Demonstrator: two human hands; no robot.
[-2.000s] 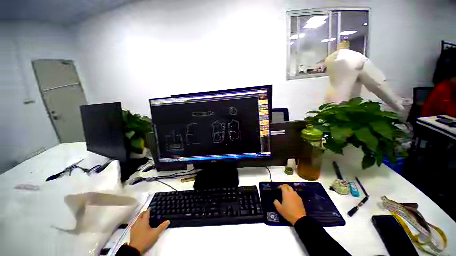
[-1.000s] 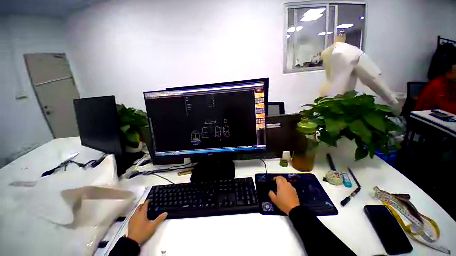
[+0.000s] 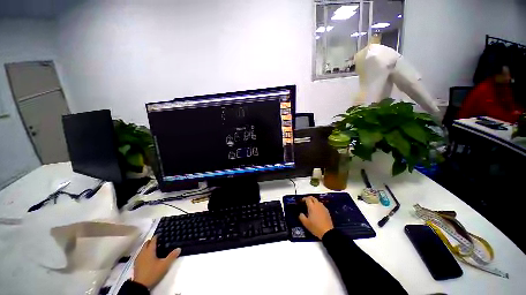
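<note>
The monitor (image 3: 222, 135) shows small outlined pattern pieces on a black screen, with orange-blue icons at its right edge. A long black keyboard (image 3: 222, 227) lies in front of it. My left hand (image 3: 153, 263) rests at the keyboard's left end, thumb and fingers apart, holding nothing. My right hand (image 3: 317, 216) lies on the left part of the dark mouse pad (image 3: 353, 219), curled over a dark mouse (image 3: 301, 208) that it mostly hides.
Off-white fabric (image 3: 75, 242) lies at the left. A phone (image 3: 432, 252), tape measure (image 3: 461, 239) and pen (image 3: 389, 213) lie at the right. An amber bottle (image 3: 336, 167) and plant (image 3: 386, 135) stand behind the mouse pad. A person in red (image 3: 490, 101) sits far right.
The whole view has shifted, so things sit further left and higher. On the screen the outlined pieces have become smaller, and another row of pieces shows below. Both hands keep their places.
</note>
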